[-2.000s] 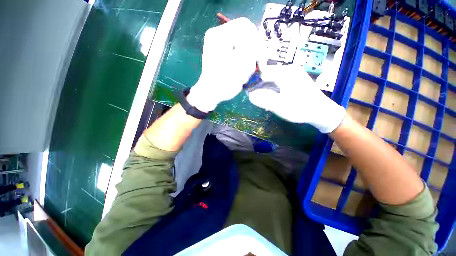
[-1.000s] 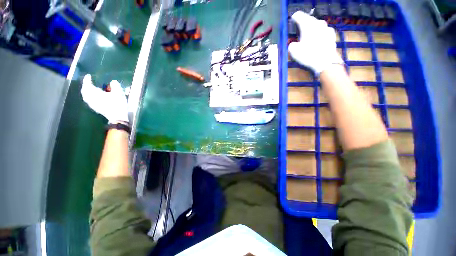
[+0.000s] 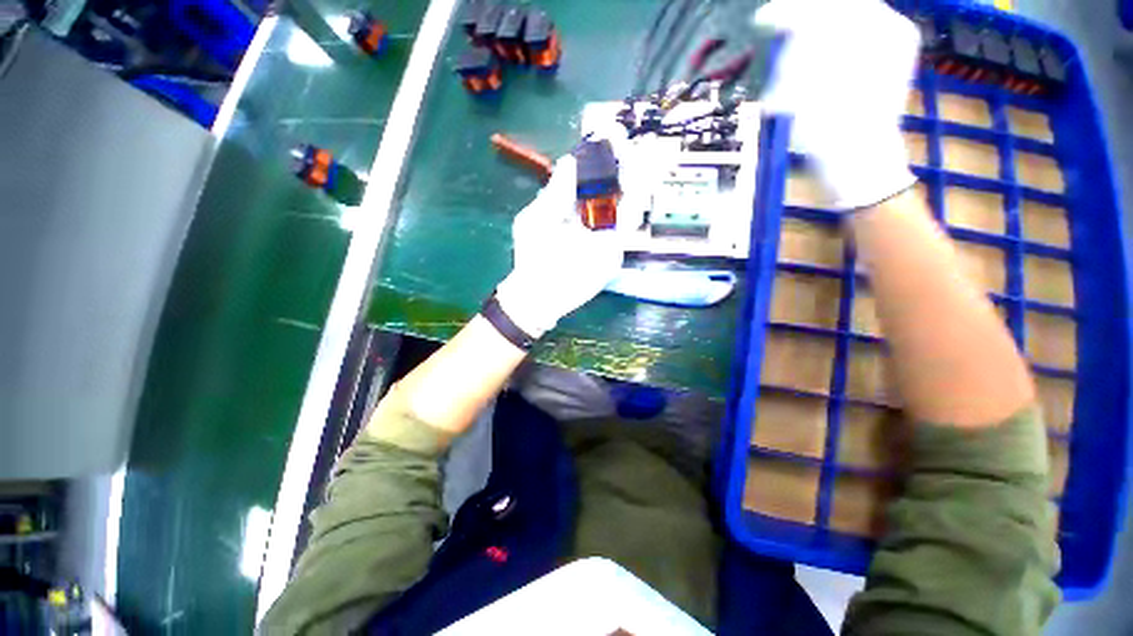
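My left hand [image 3: 565,255], in a white glove, holds a black-and-orange coil part [image 3: 598,186] over the left edge of the white assembly fixture [image 3: 634,239]. The part's black side is up and its orange side faces me. My right hand [image 3: 845,93], gloved and blurred, is over the far left end of the blue divided tray [image 3: 743,410]; its fingers are blurred and I cannot tell what they hold. A pale-blue knife [image 3: 677,286] lies at the fixture's near edge. A teal-green nest block [image 3: 681,205] sits on the fixture.
Several black-and-orange parts [image 3: 509,44] stand on the green mat at the far left. Two more lie on the green conveyor [image 3: 316,165] beyond the pale rail [image 3: 360,267]. An orange-red screwdriver [image 3: 522,154] and red-handled pliers [image 3: 721,62] lie by the fixture. Black parts [image 3: 994,56] fill far tray cells.
My left hand has come from the conveyor to the fixture with a part in it. My right hand remains over the tray's far end. The knife now lies on the mat, unlike two seconds ago.
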